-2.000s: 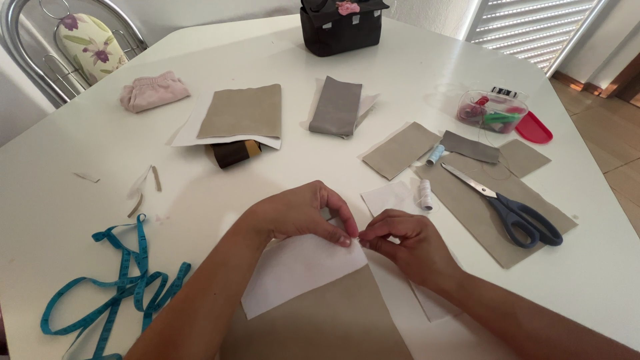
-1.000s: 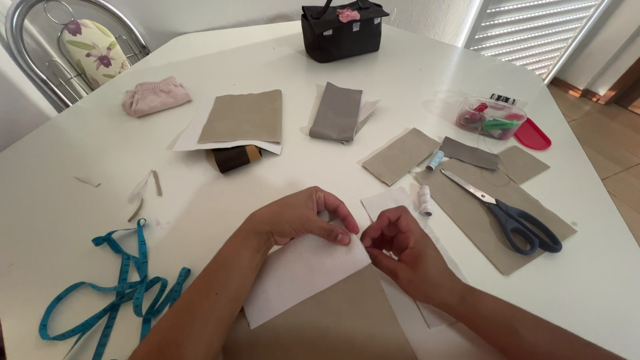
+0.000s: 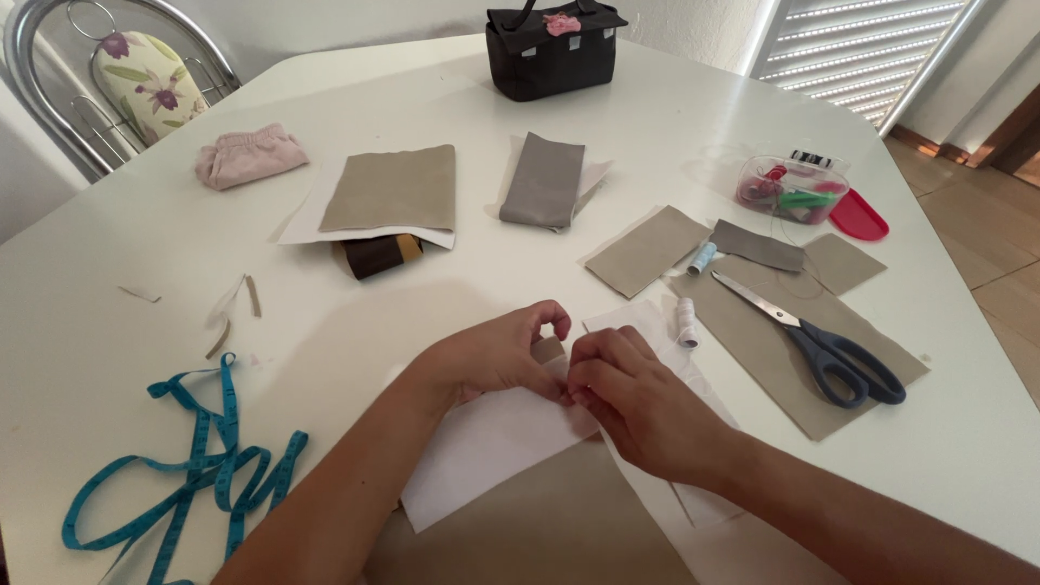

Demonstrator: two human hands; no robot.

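My left hand (image 3: 508, 349) pinches the upper edge of a white sheet (image 3: 496, 455), which lies folded over a larger beige piece of fabric or leatherette (image 3: 536, 528). A small beige bit shows between its thumb and index finger. Close against it, my right hand (image 3: 626, 390) has its fingertips pinched at the same corner; whether a needle or thread is between them is hidden. To the right stands a white thread spool (image 3: 687, 323), with a light blue spool (image 3: 701, 258) beyond it. Dark-handled scissors (image 3: 812, 341) lie partly opened on a beige piece (image 3: 796, 390).
A blue tape measure (image 3: 195, 471) is tangled at left. Beige pieces on white sheets (image 3: 394, 191), a folded grey piece (image 3: 544, 183), a pink cloth (image 3: 252, 156) and a black handbag (image 3: 552, 57) lie or stand farther back. A clear sewing box (image 3: 788, 193) sits beside a red lid (image 3: 860, 215).
My left index finger has lifted away from its thumb, and a beige bit now shows between them. My right hand stays close at the corner.
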